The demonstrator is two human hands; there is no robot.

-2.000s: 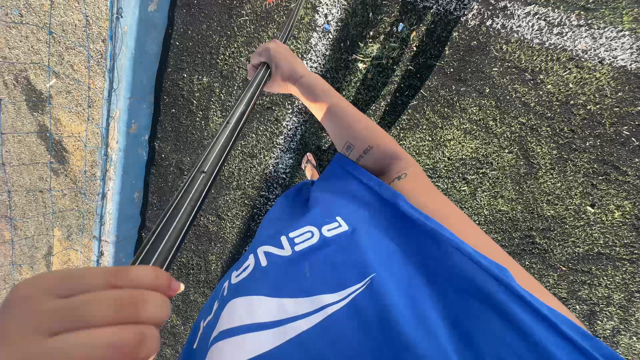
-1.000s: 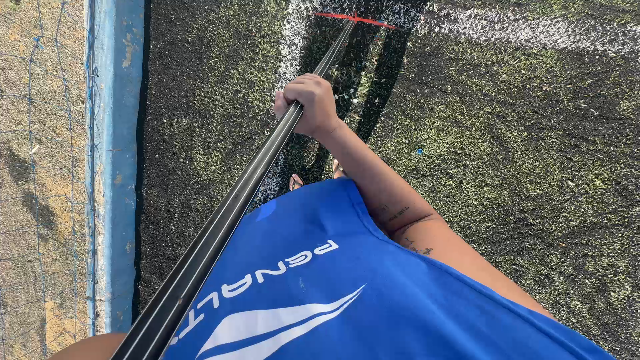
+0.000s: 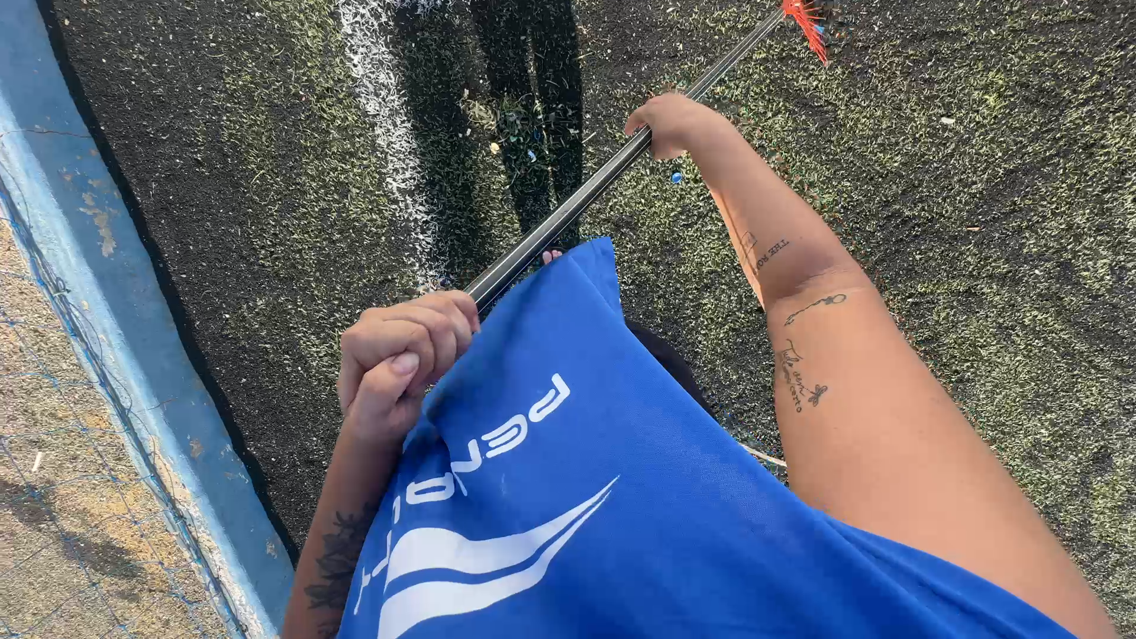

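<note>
A long dark pole (image 3: 568, 209) with pale stripes slants from my waist up to the right, ending in red-orange bristles or tines (image 3: 806, 28) over the turf, cut off by the top edge of the view. My left hand (image 3: 406, 359) is wrapped around the pole's near end, in front of my blue shirt (image 3: 532, 497). Farther along the shaft, my right hand (image 3: 667, 126) grips it with the arm stretched out. The pole's lower end is hidden by my left fist.
Artificial turf (image 3: 976, 222) with loose bits surrounds me, crossed by a white painted line (image 3: 386, 133). A small blue piece (image 3: 676, 177) lies near my right forearm. At left runs a low blue painted curb (image 3: 115, 222) with blue netting (image 3: 62, 417) beside it.
The pole's far end and my right hand have swung to the right. My left hand, barely visible a second ago, now shows closed around the near end. The view has turned.
</note>
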